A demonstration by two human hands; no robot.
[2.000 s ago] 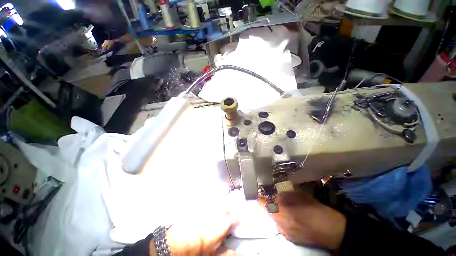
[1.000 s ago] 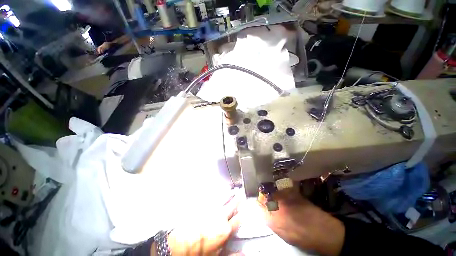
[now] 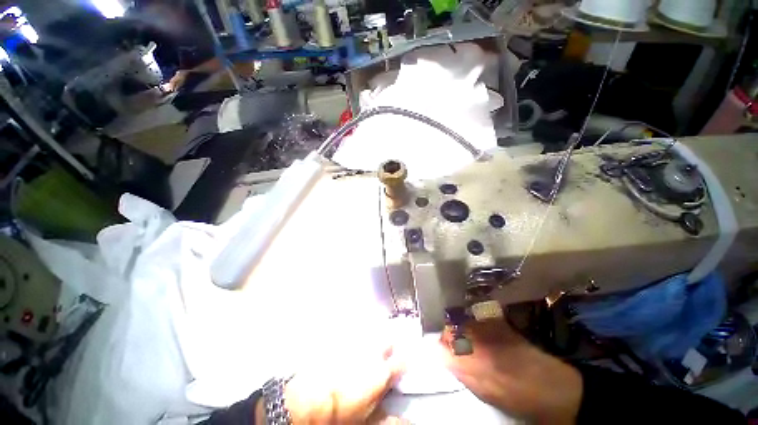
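White fabric (image 3: 133, 332) lies in a large, overexposed heap left of and under the sewing machine head (image 3: 532, 241). My left hand (image 3: 337, 394), with a metal watch band at the wrist, presses on the fabric at the bottom centre. Its fingertips fade into glare. My right hand (image 3: 515, 369) is beside the needle area, partly under the machine head, with its fingers at the fabric's right side. The needle and presser foot are hidden by the head and glare. A fabric edge shows between the hands.
A glaring lamp tube (image 3: 264, 224) on a flexible neck hangs over the fabric. A blue cloth bundle (image 3: 665, 319) hangs below the arm at right. White thread cones (image 3: 613, 12) stand at upper right. More white fabric (image 3: 428, 108) is behind the machine. A person's hand (image 3: 176, 80) shows at upper left.
The machine and lamp have shifted slightly right in the picture. Both hands stay at the needle area with only small finger movements.
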